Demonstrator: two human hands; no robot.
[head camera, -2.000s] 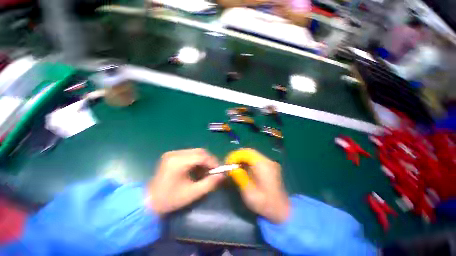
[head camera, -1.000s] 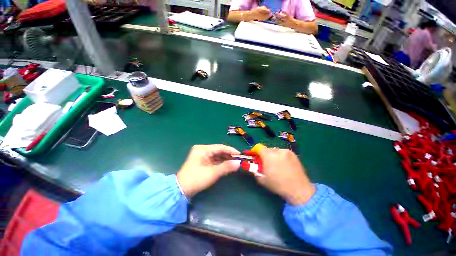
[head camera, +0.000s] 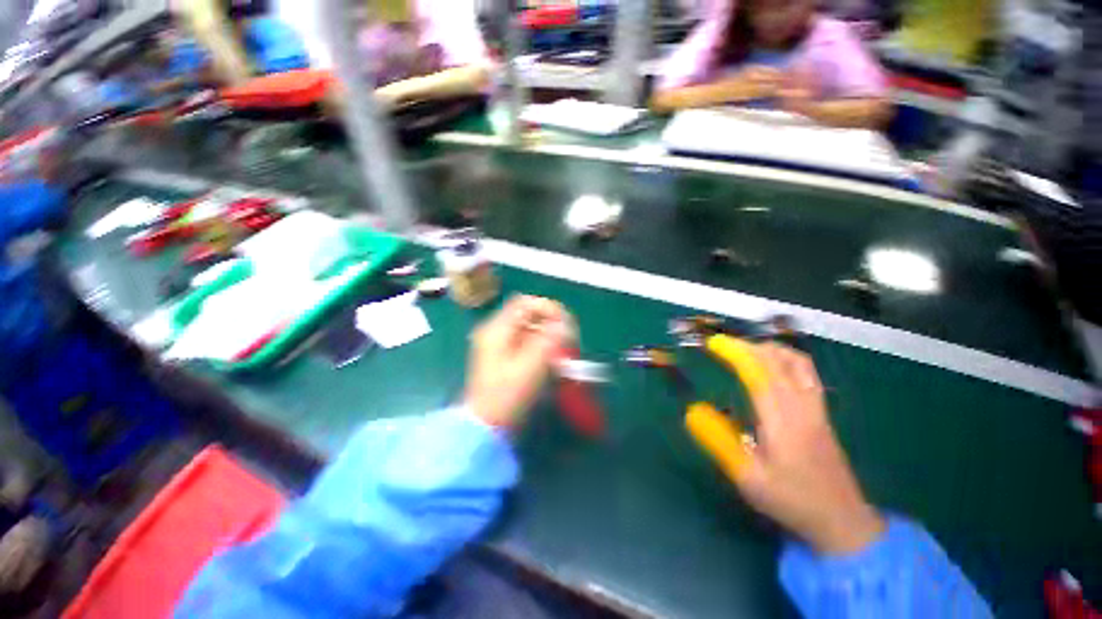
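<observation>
My left hand (head camera: 517, 357) is raised over the green bench and holds a red spring clamp (head camera: 580, 401) with a pale piece at its jaws; the clamp is blurred, and what sits in the jaws cannot be told. My right hand (head camera: 786, 441) is to its right, with yellow finger cots on thumb and index finger spread apart and nothing between them. A loose group of flex-cable modules (head camera: 654, 358) lies on the bench beyond and between the hands, partly hidden by the right fingers.
A bottle (head camera: 469, 271) stands behind my left hand. White paper (head camera: 393, 320), a phone (head camera: 343, 342) and a green tray (head camera: 384, 250) with white items are at left. A red tray (head camera: 181, 532) is beside my left arm. Red clamps (head camera: 1068, 600) show at the right edge. A person sits opposite.
The view has swung left. My hands have moved apart: the red clamp, earlier at my right hand, is now in my left, and the right fingers have opened.
</observation>
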